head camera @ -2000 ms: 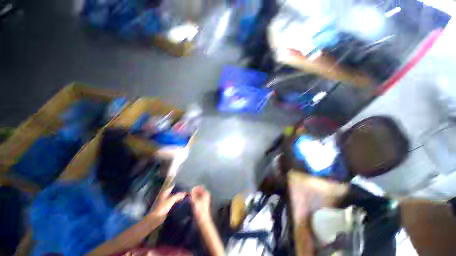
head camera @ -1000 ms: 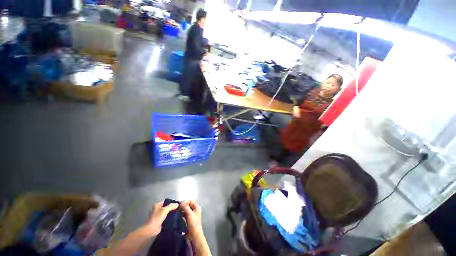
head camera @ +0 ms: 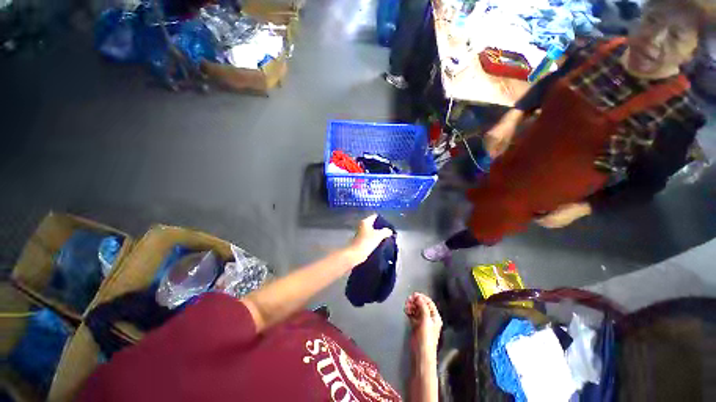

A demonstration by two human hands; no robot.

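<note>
My left hand [head camera: 369, 237] is bare and grips the top of a dark navy garment [head camera: 374, 275]. The garment hangs down from it in a folded bundle, above the grey floor and just in front of a blue basket. My right hand [head camera: 423, 309] is to the right of the garment and lower, apart from it. Its fingers are curled, and I see nothing in it. The garment's type cannot be told.
The blue plastic basket [head camera: 381, 190] holds red, white and dark cloth. A person in a rust-red apron [head camera: 542, 169] stands at right, by a table [head camera: 467, 82]. Open cartons [head camera: 149, 250] with bags lie at left. A chair [head camera: 667, 345] and a container with blue and white pieces [head camera: 542, 357] are lower right.
My hands were together at the dark garment; now my left hand alone holds it out forward, and my right hand is off it. The person in the apron is now much nearer.
</note>
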